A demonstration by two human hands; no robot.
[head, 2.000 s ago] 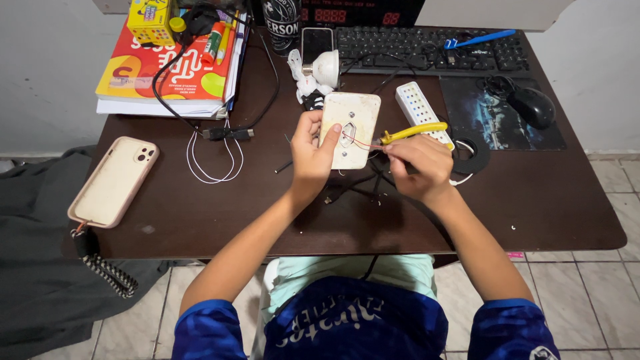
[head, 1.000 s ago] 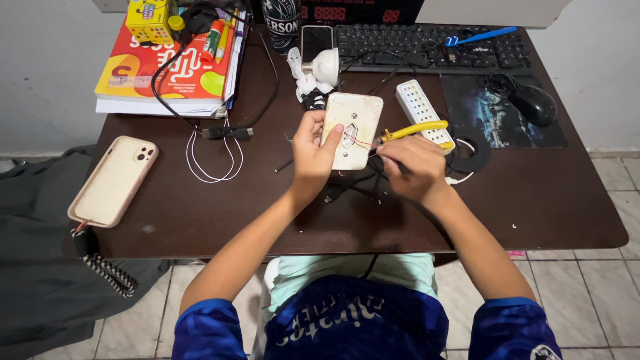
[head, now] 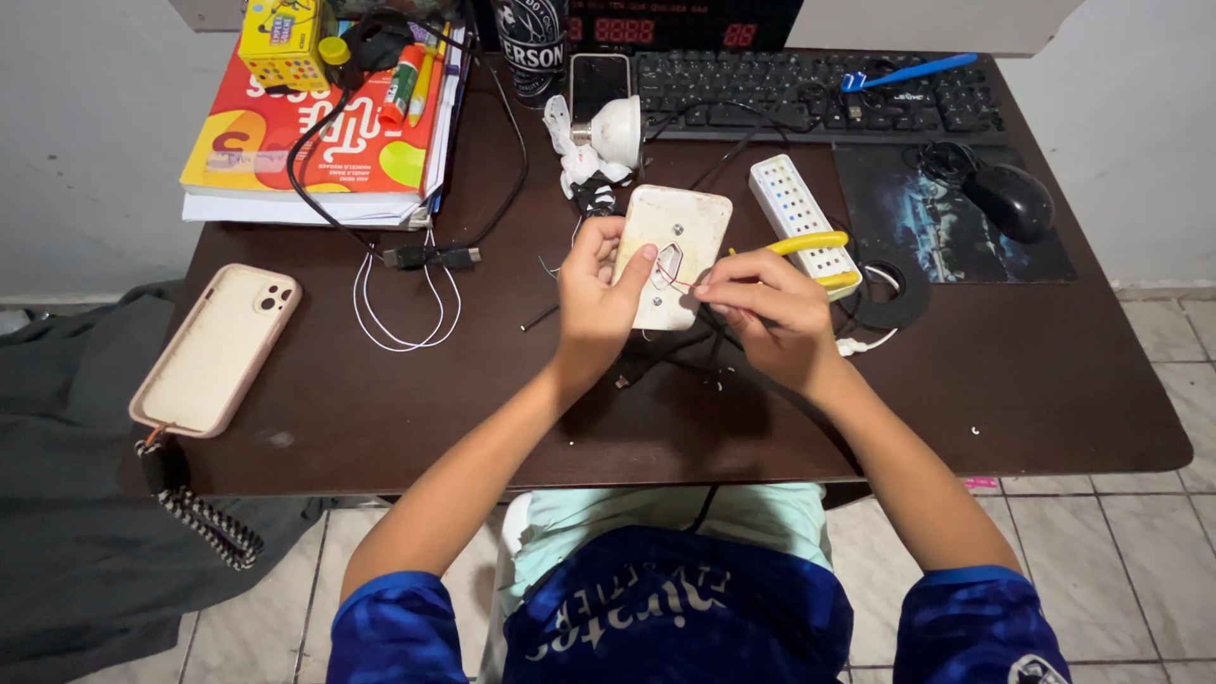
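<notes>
A worn white wall-outlet plate with a six-sided socket opening and two screws is held up in my left hand, its thumb on the plate's face. Thin reddish wires come out at the socket opening. Their free part is pinched between the thumb and fingertips of my right hand. Yellow-handled pliers lie behind my right hand, partly over a white power strip; the hand hides their jaws. Dark cables lie under the plate.
A black tape roll, mouse and keyboard with a blue toothbrush are on the right. A white bulb stands behind the plate. Left are books, a looped white wire and a phone case.
My right hand has shifted slightly, and its fingertips remain at the reddish wires. My left hand still holds the plate in about the same place.
</notes>
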